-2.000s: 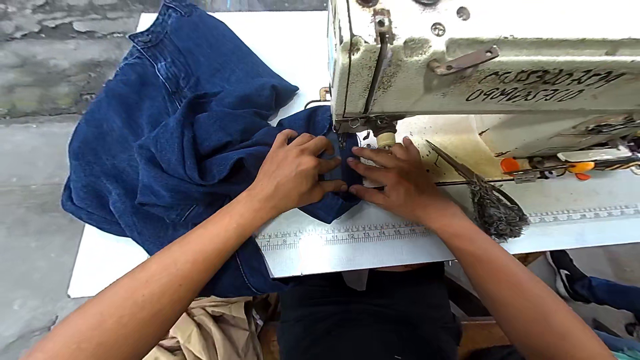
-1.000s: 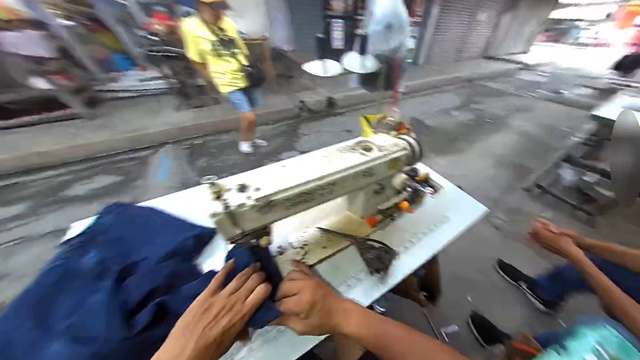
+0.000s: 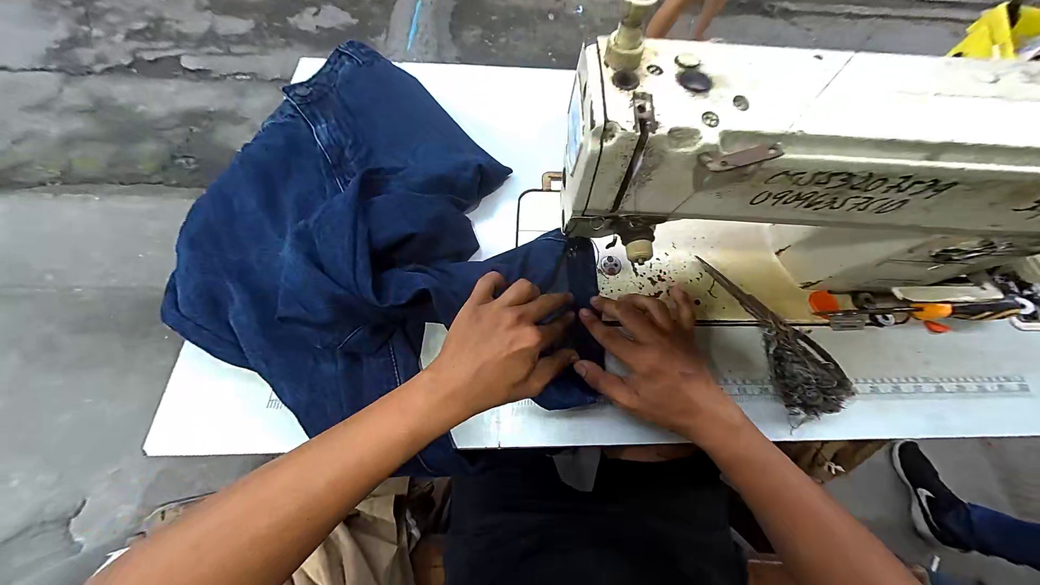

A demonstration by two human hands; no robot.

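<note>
Blue denim trousers [image 3: 341,244] lie bunched on the left of the white sewing table, with one leg's end running under the head of a sewing machine [image 3: 780,138]. My left hand [image 3: 504,349] rests on that leg end, its fingertips and thumb on the cloth. Just right of it, my right hand [image 3: 654,357] lies with spread fingers, thumb and fingertips at the cloth's right edge. The machine's needle is too small to make out beside the cloth.
A worn brush [image 3: 804,374] lies right of my right hand, over a printed ruler [image 3: 934,386]. Orange-handled tools [image 3: 886,310] lie by the machine's base. Beige cloth [image 3: 357,536] hangs near my lap. Another person's shoe [image 3: 926,491] is at lower right.
The view swung up to the street and came back down to the table. Both hands remain at the denim by the machine.
</note>
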